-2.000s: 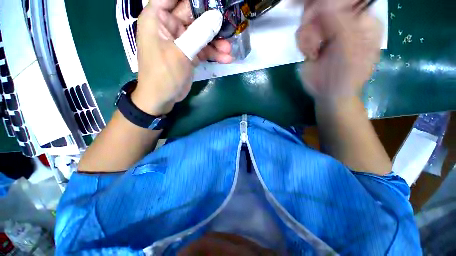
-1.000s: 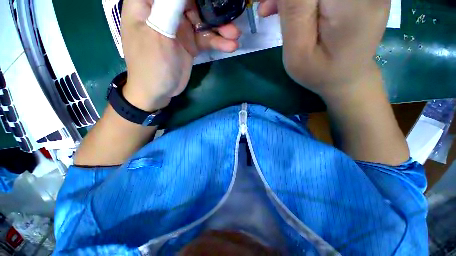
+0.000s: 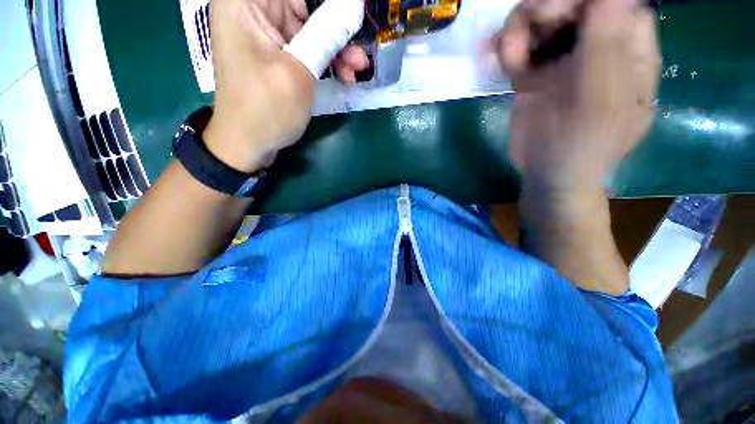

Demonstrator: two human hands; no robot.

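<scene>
My left hand [image 3: 269, 83], with a white wrap on one finger, holds a watch housing [image 3: 364, 31] at the top edge of the picture. The housing is partly hidden by the fingers and cut off by the edge. An orange-gold flex cable [image 3: 418, 15] shows on the piece at its right side. My right hand [image 3: 588, 91] is blurred, right of the housing and apart from it. Its fingers are closed around something dark that is too blurred to name.
White sheet [image 3: 447, 74] under the hands on the green bench mat [image 3: 414, 137]. Die-cut adhesive sheets [image 3: 112, 153] with black pieces lie at the far left. Tiny metal parts [image 3: 672, 73] are scattered at the right. A clear bag with a white sheet [image 3: 666, 261] is below the bench edge.
My right hand has moved right, away from the housing. The housing is turned so that its orange-gold flex cable shows, where a dark glossy face showed a second ago.
</scene>
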